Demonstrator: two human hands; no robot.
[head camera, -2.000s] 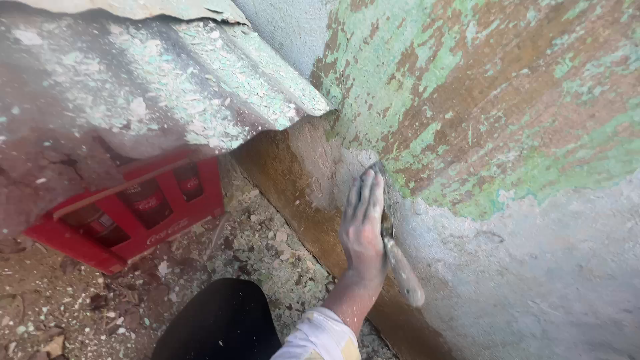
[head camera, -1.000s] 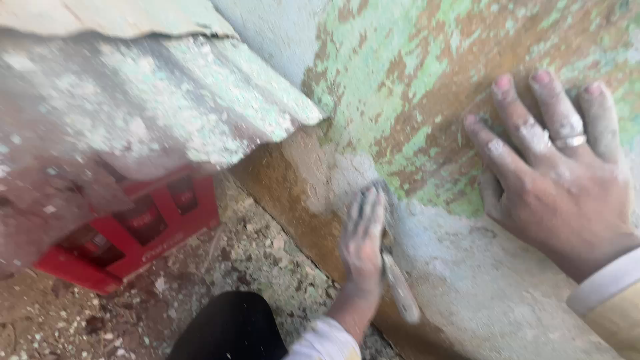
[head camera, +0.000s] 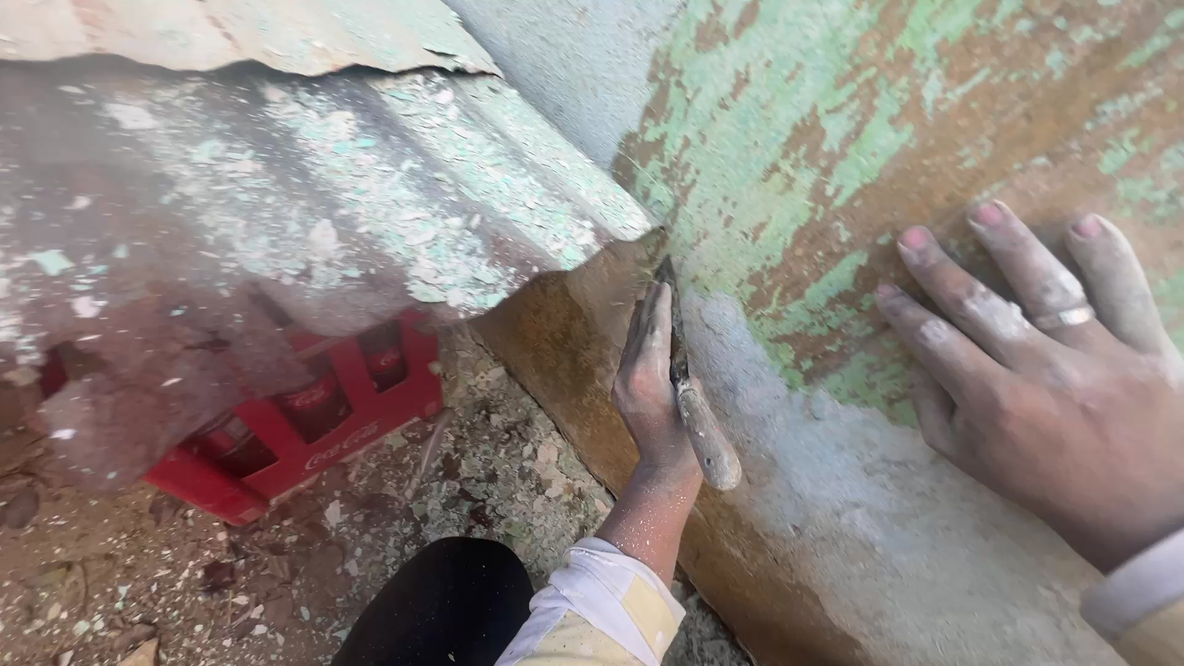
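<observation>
My left hand (head camera: 655, 375), dusty and with fingers extended along the blade, holds a scraper or trowel (head camera: 708, 435) with a worn, light handle. The thin dark blade is seen edge-on, its tip against the wall just below the corner of a corrugated sheet (head camera: 444, 185). Right of it, the wall has flaking green paint (head camera: 786, 120), brown bare patches and a grey plaster area (head camera: 814, 462). My right hand (head camera: 1036, 370), powdery and wearing a ring, lies palm down with spread fingers on the wall and holds nothing.
A red plastic bottle crate (head camera: 342, 444) with bottles stands under the sheet at the left. Paint flakes cover the sheet and the ground (head camera: 499, 444). My dark-clothed knee (head camera: 444, 601) shows at the bottom. The wall's brown lower band (head camera: 555, 361) meets the ground diagonally.
My right hand, out of view two seconds ago, came onto the wall and stays there. My left hand and the tool have moved up the wall, nearer the sheet's corner.
</observation>
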